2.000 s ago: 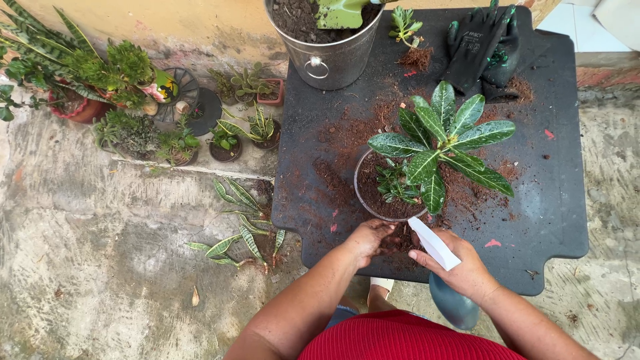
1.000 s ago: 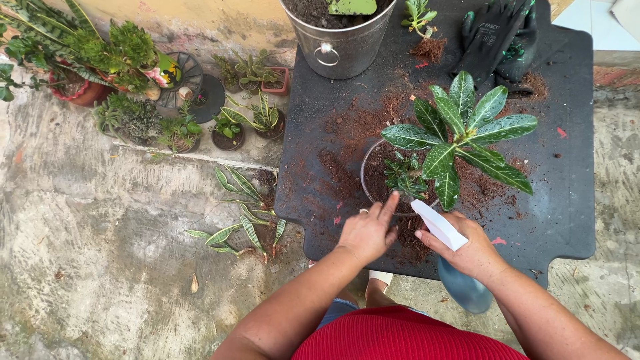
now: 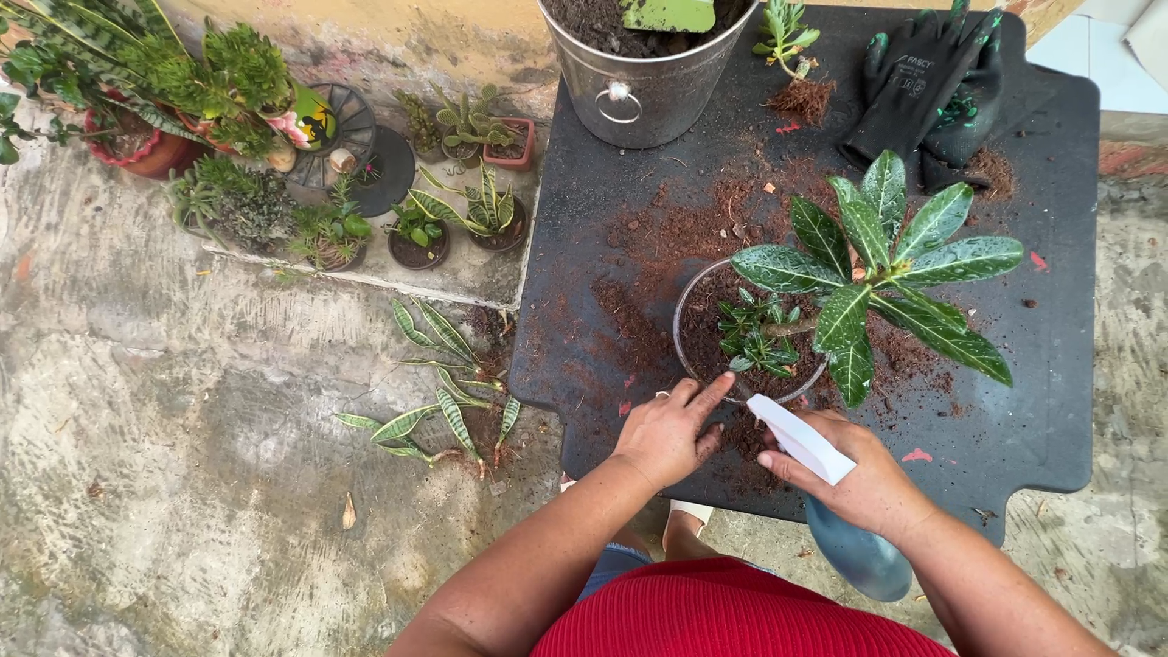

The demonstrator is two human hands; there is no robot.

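Observation:
My right hand (image 3: 849,470) is closed around a spray bottle (image 3: 858,552) with a white trigger head, whose nozzle end is over the near rim of a clear round pot (image 3: 680,333). My left hand (image 3: 673,429) holds nothing; its index finger reaches over the pot's near left rim, close to a small leafy plant (image 3: 762,338). From the same pot leans a thick-stemmed plant with large, pale-veined, wet-looking leaves (image 3: 867,283), spreading to the right. Dark soil (image 3: 707,306) fills the pot, and more soil lies scattered around it.
A metal bucket (image 3: 643,96) of soil with a green tool stands at the table's back (image 3: 1049,274). Behind the pot lie a bare-rooted succulent (image 3: 794,55) and black work gloves (image 3: 922,87). Uprooted snake plants (image 3: 452,401) and several potted plants (image 3: 420,242) sit on the floor, left.
My left hand has come up from the table edge to the small plant, then drawn back slightly to the pot's near rim. The right hand has kept hold of the spray bottle.

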